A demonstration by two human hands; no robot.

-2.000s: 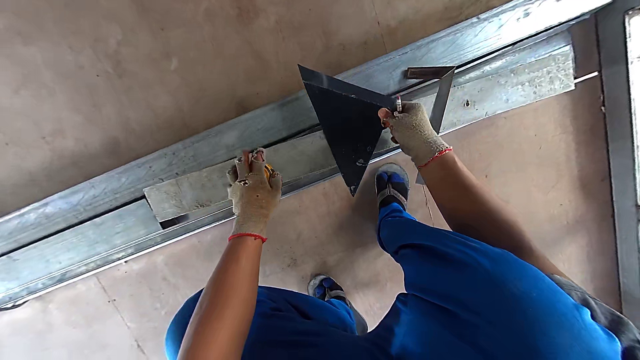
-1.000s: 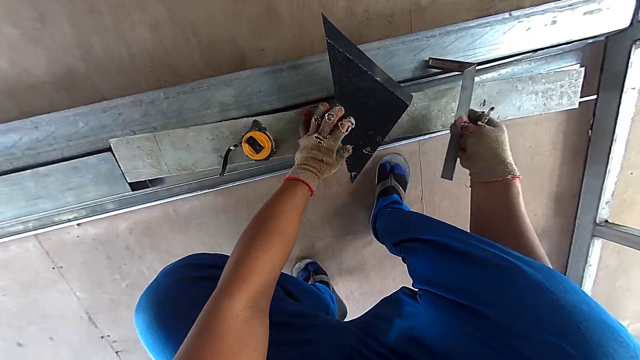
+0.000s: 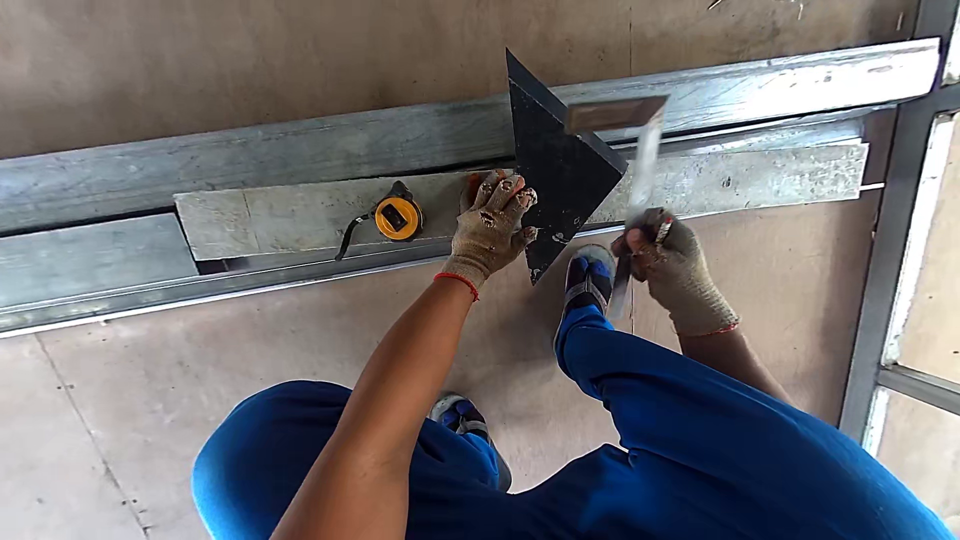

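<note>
My left hand (image 3: 491, 223), in a worn knit glove, rests with its fingers at the left edge of a dark triangular metal plate (image 3: 559, 172). The plate lies across a grey flat metal strip (image 3: 300, 217). A yellow and black tape measure (image 3: 398, 214) sits on that strip, left of my left hand. My right hand (image 3: 667, 266), also gloved, grips a try square (image 3: 646, 161) by its blade, which is blurred; the square's stock is over the plate's upper right edge. A small pen-like thing shows between the right fingers.
Long galvanized metal channels (image 3: 337, 146) run across the floor under and behind the strip. A shorter flat metal piece (image 3: 97, 259) lies at the left. A metal frame (image 3: 870, 300) stands along the right side. My shoes are on the floor panels just below the channels.
The tape measure, in my left hand at first, now lies on the strip, and that hand has moved to the plate. My right hand has let go of the plate and taken the try square, moving it left.
</note>
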